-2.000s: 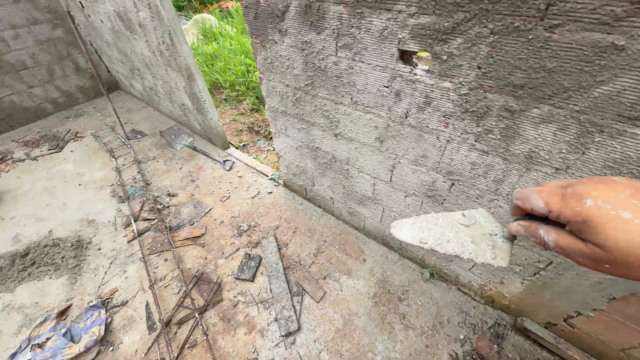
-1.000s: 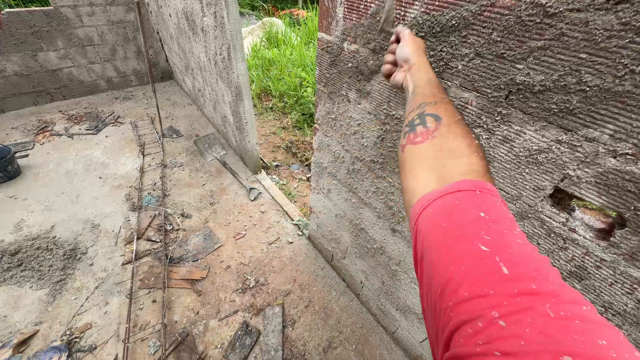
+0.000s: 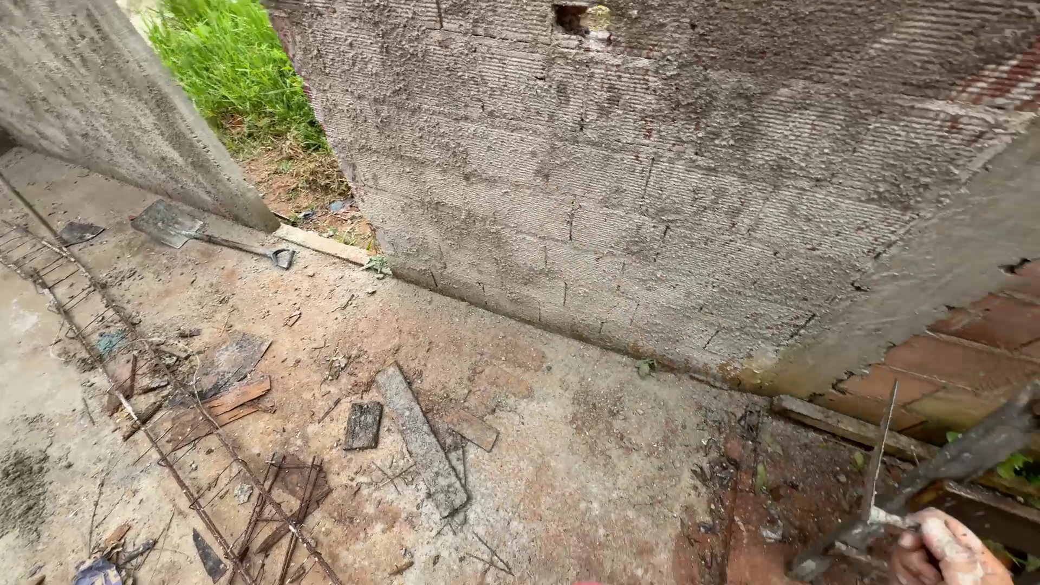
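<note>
At the bottom right of the head view, my right hand (image 3: 946, 548) is closed round the handle of a masonry trowel (image 3: 877, 455). The blade is seen nearly edge-on and points up, beside a grey, mortar-smeared pole or board (image 3: 967, 455). Mortar smears cover the fingers. Past the hand rises a block wall (image 3: 569, 179) with a thin, rough coat of mortar and a small hole (image 3: 571, 18) near the top. At the right, smoother render (image 3: 918, 268) ends raggedly over bare clay blocks (image 3: 967, 349). My left hand is out of view.
A shovel (image 3: 171, 223) lies by the doorway with its plank sill (image 3: 325, 244). Steel rebar cages (image 3: 154, 439) stretch along the left floor. Wood scraps (image 3: 422, 443) and dark flat pieces (image 3: 362, 426) litter the middle. A wooden beam (image 3: 853, 429) runs along the right wall base.
My right hand, raised with the trowel against the upper wall one second ago, is now low at the bottom right, still holding it. The view has swung right and down.
</note>
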